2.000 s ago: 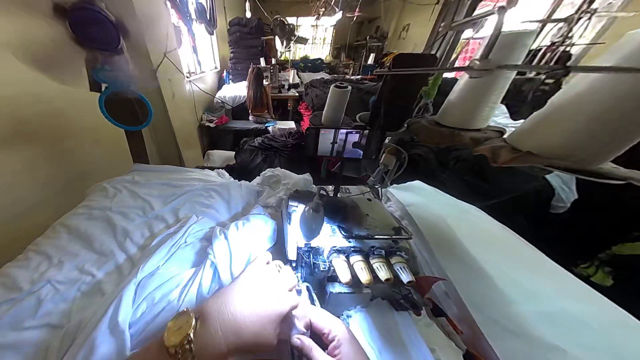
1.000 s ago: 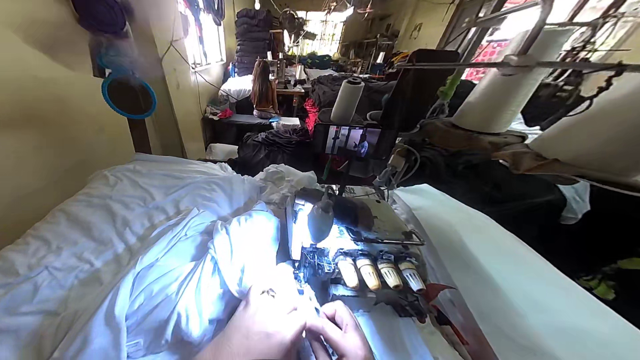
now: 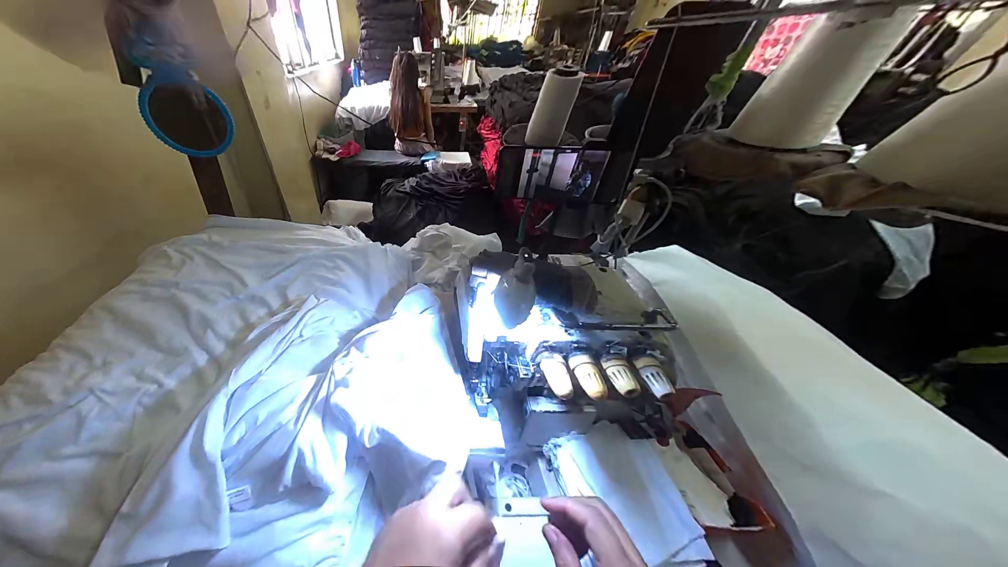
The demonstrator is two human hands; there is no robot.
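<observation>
An overlock sewing machine (image 3: 583,291) stands at the centre, its lamp lighting the needle area and its tension knobs (image 3: 587,376) in a row. White fabric (image 3: 394,386) is heaped left of it. My left hand (image 3: 437,524), partly blurred, has its fingers closed at the lower edge of this fabric; how firmly it grips is unclear. To its right, my right hand (image 3: 587,531) has thumb and fingers curved beside a small pale metal plate (image 3: 522,506) at the machine's front; I cannot tell whether it holds anything. White cloth pieces (image 3: 630,488) lie right of the plate.
White fabric (image 3: 102,354) covers the left side; a pale sheet (image 3: 795,378) spreads at right. Thread cones (image 3: 823,79) stand upper right, and a phone (image 3: 557,173) is mounted behind the machine. A blue-framed mirror (image 3: 187,114) hangs at left. A person (image 3: 408,106) sits farther back.
Both hands have moved down and toward the front edge, away from the needle area. They were close together and are now apart, with the plate showing between them.
</observation>
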